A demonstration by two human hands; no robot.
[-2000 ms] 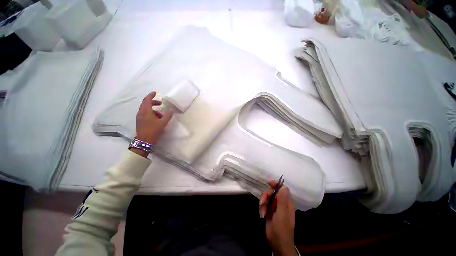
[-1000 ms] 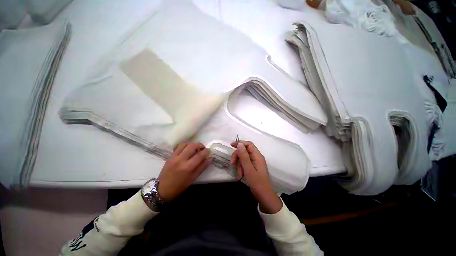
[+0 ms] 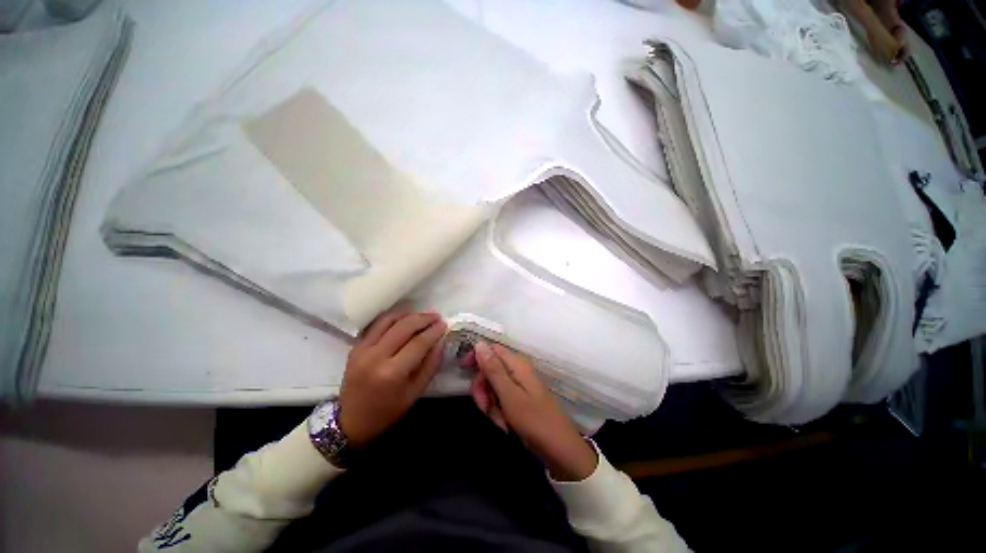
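Observation:
A panel stack (image 3: pixel 422 97) of white cut panels lies in front of me, with straps and a U-shaped neckline opening pointing down right. Turned-back plies (image 3: pixel 324 173) show beige on top of it. My left hand (image 3: pixel 395 367) pinches the armhole edge (image 3: pixel 476 324) near the table's front edge. My right hand (image 3: pixel 519 400) is just right of it at the same edge. A small dark tool, probably thread snips (image 3: pixel 466 348), shows between its fingertips and the plies; most of it is hidden.
Another panel stack (image 3: pixel 789 162) lies at the right, its strap ends hanging over the table edge. A further stack (image 3: pixel 49 162) lies at the far left. A crumpled white heap (image 3: pixel 784 38) and another person's hand (image 3: pixel 881 30) are at the top right.
My left hand has gone from the folded flap to the armhole edge. My right hand has moved left from the strap to meet it. The beige flap now lies more spread out.

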